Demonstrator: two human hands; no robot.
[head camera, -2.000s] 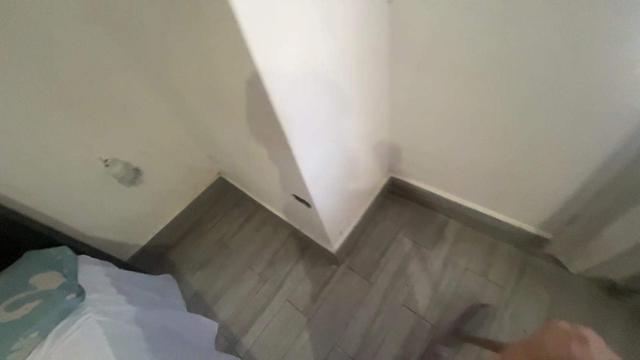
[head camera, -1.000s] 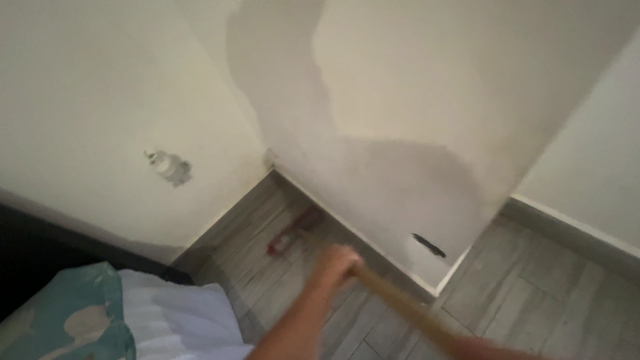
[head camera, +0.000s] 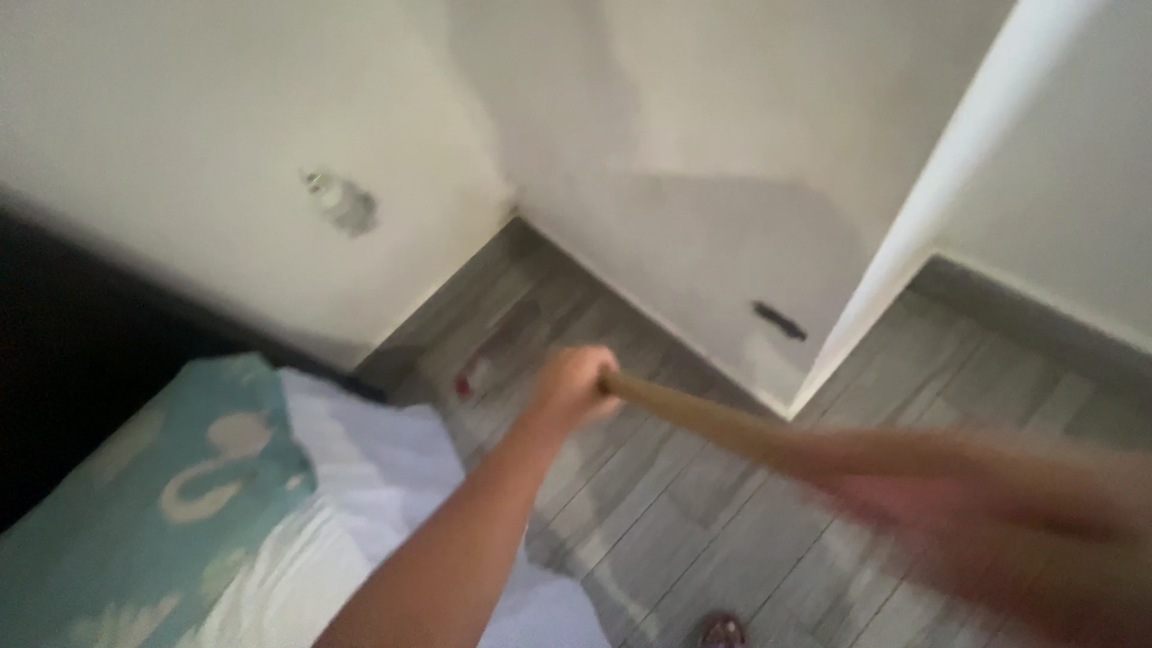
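My left hand is closed around a long wooden handle near the middle of the view. Toward the lower right, my right hand is strongly blurred and lies on the same handle. Beyond my left hand, a blurred reddish tool head rests low over the grey floor, near the corner of the walls. How the handle meets that head is hidden behind my left hand.
A bed with white bedding and a teal patterned cloth stands at left. A projecting wall corner juts over the wood-look floor. A pale fitting is on the left wall. A shod foot shows below.
Two seconds ago only one hand showed, at lower right; a second ago both hands were on the handle, and they still are. The view has shifted toward the left corner.
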